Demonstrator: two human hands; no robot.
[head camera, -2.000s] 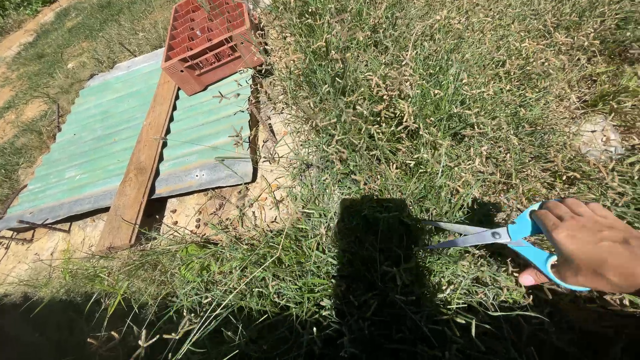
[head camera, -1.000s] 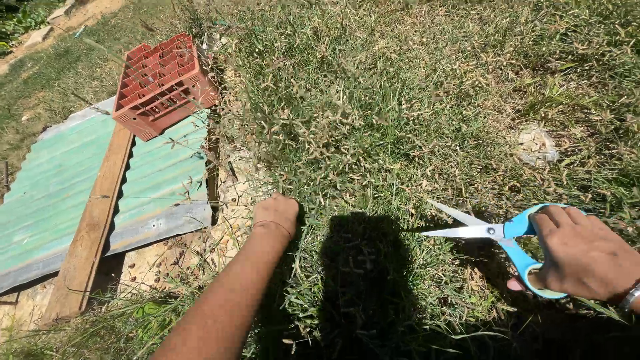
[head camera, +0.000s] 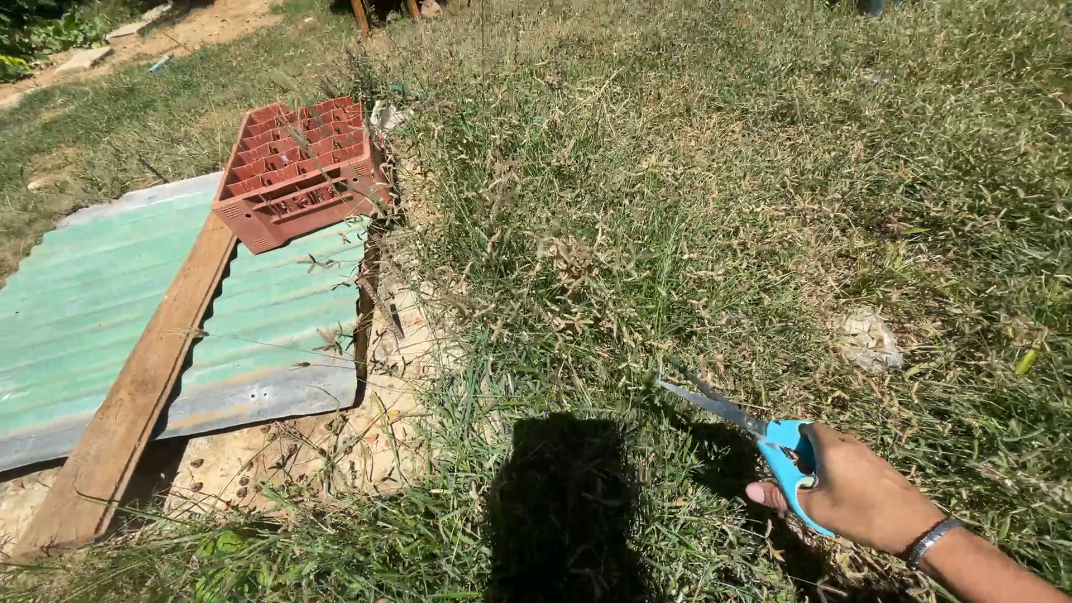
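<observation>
My right hand (head camera: 863, 490), with a metal bracelet at the wrist, is at the lower right and grips the light-blue handles of a pair of scissors (head camera: 783, 452). The steel blades point left, low over the grass (head camera: 670, 276), and stand slightly apart; their tips are partly among the blades of grass. My left hand is out of view. A dark shadow lies on the grass to the left of the scissors.
On the left, a wooden plank (head camera: 142, 394) crosses a green corrugated metal sheet (head camera: 276, 310). A red plastic bottle crate (head camera: 301, 188) rests at the plank's upper end. A pale stone-like lump (head camera: 871, 339) lies in the grass at right.
My left hand, over the grass beside the sheet's edge one second ago, has left the view. The scissors, wide apart earlier, have partly closed. The view has tilted up somewhat.
</observation>
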